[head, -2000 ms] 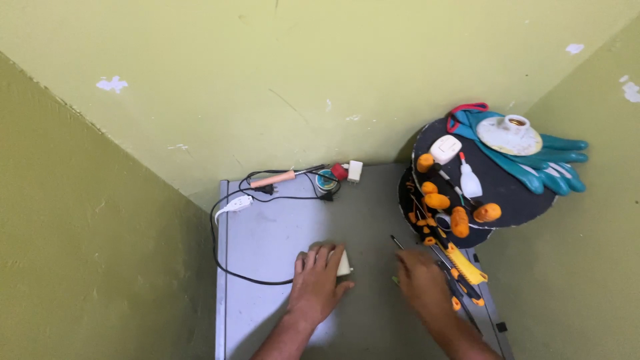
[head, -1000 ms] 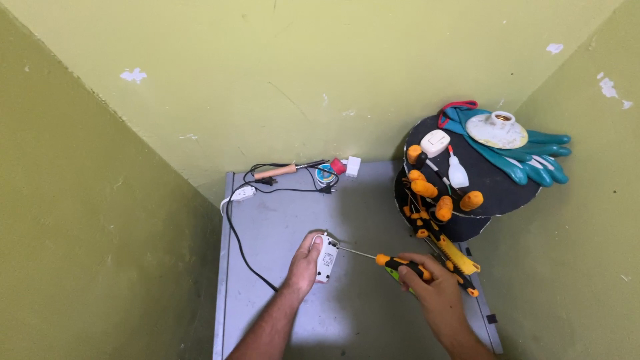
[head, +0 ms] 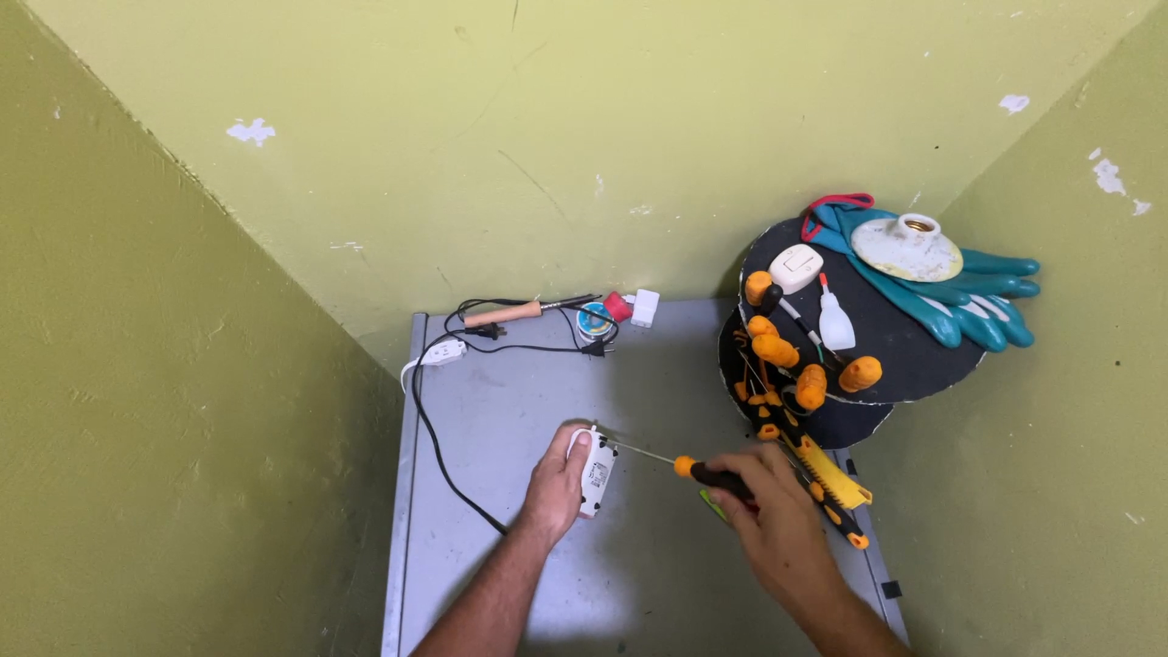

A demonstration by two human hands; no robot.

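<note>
My left hand grips a small white plastic box by its left side, with its printed face and dark corner spots turned up. My right hand is closed around the black and orange handle of a screwdriver. The shaft points left, its tip at the upper right corner of the box; whether it sits in a screw cannot be told. A small green thing shows under my right fingers. A black cable runs down behind my left forearm.
Along the grey table's back lie a soldering iron, a solder spool and a white inline switch. At right, a black round stand bears teal gloves, a porcelain lamp holder, a bottle and orange-handled tools.
Two seconds ago my left hand lay over a white thing on the table and my right was beside the tools. Since then the box has been lifted and the screwdriver brought to it.
</note>
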